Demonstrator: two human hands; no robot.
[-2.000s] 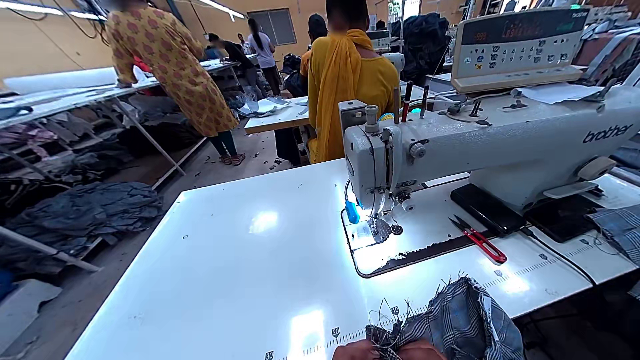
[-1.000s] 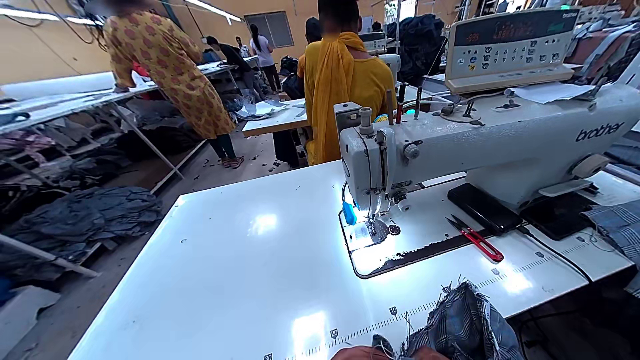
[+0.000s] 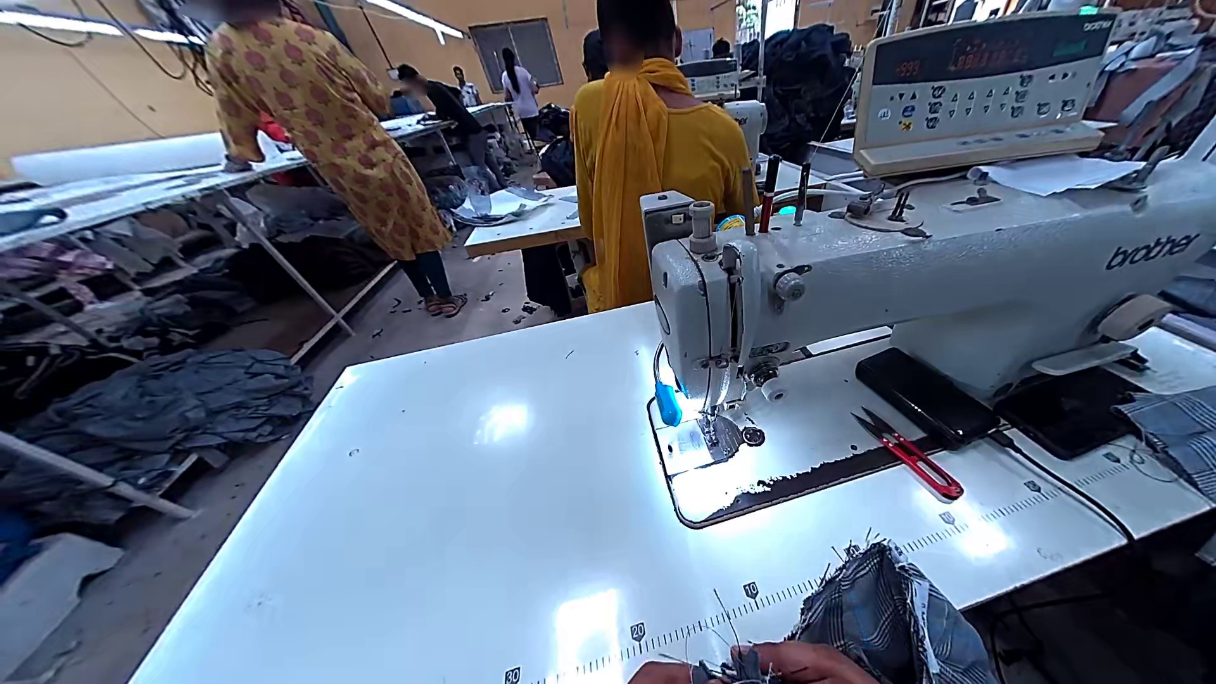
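At the bottom edge, my left hand [image 3: 662, 674] and my right hand [image 3: 807, 659] come together on dark grey cloth with loose threads, most of both hands cut off by the frame. Beside my right hand bunches a grey plaid fabric piece [image 3: 869, 603] with frayed edges, over the table's front edge. Beyond them stands a Brother sewing machine [image 3: 950, 256], its presser foot [image 3: 712, 432] lit and with no cloth beneath it. Red thread snips [image 3: 917, 461] lie on the machine bed's edge, blades apart.
A black phone [image 3: 926, 394] with a cable and another dark flat device [image 3: 1069, 408] lie under the machine arm. More plaid cloth [image 3: 1178, 427] is at the right. A co-worker in yellow [image 3: 703, 142] sits ahead; another person [image 3: 323, 123] stands at a long table. Cloth heaps [image 3: 180, 408] lie left.
The plaid cloth at the front edge has shifted and folded differently near my hands. The snips and the phone have stayed in place.
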